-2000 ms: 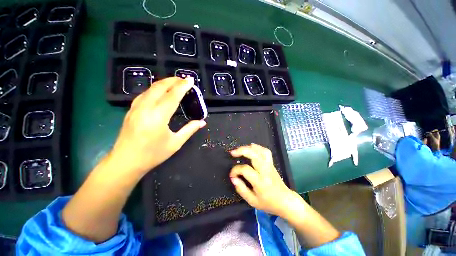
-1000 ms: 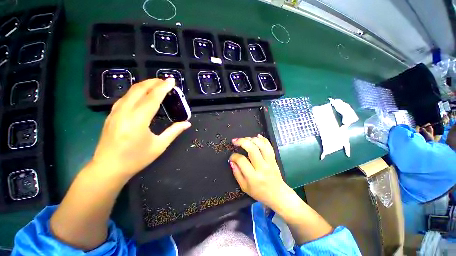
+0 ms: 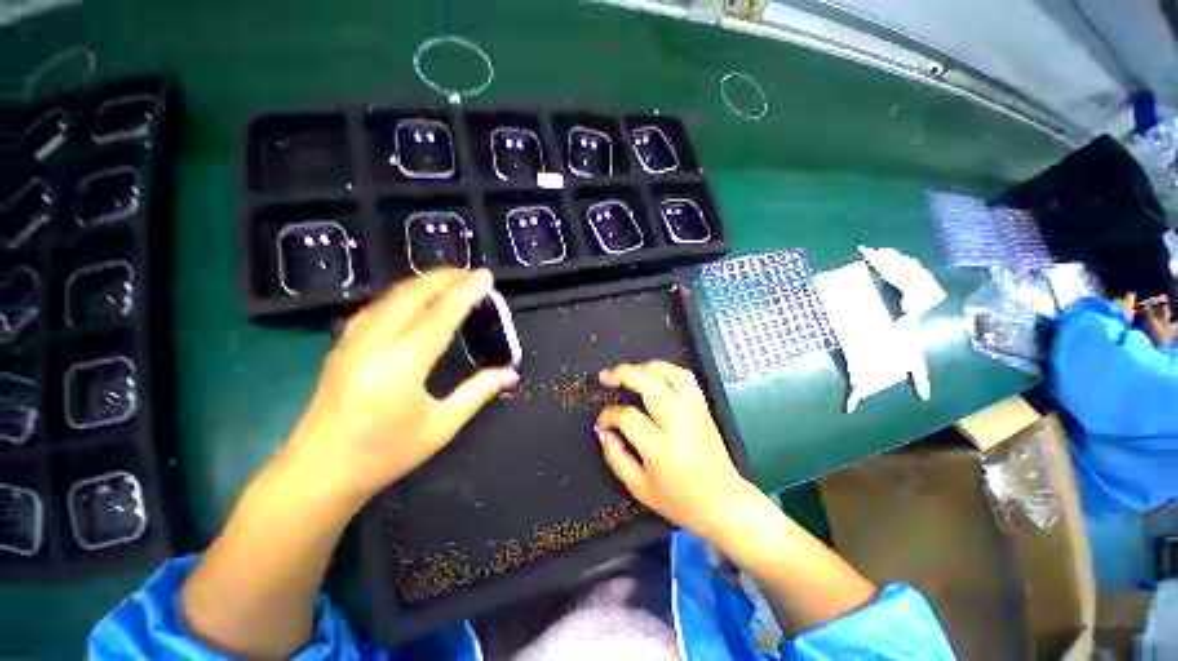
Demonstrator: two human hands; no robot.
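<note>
My left hand [image 3: 394, 375] holds a dark watch housing [image 3: 490, 332] with a shiny silver rim between thumb and fingers, tilted on edge above the upper left of the flat black parts tray [image 3: 517, 452]. My right hand [image 3: 661, 433] is low over the tray's right part, fingers curled, fingertips beside scattered brown tiny parts [image 3: 568, 391]. Whether it pinches a tiny part is too small to tell. More tiny parts [image 3: 439, 572] lie along the tray's near edge.
Behind is a foam pocket tray [image 3: 362, 200] with housings, its back left pocket empty. Filled pocket trays [image 3: 155, 310] stand left. Right are a clear bumpy sheet [image 3: 769, 314], white paper [image 3: 868, 338], tissue [image 3: 908, 280], a cardboard box [image 3: 924, 542] and another person's blue sleeve [image 3: 1117, 387].
The camera view has shifted. The tiny parts near my right fingertips are spread differently than two seconds ago. My left hand still holds the housing.
</note>
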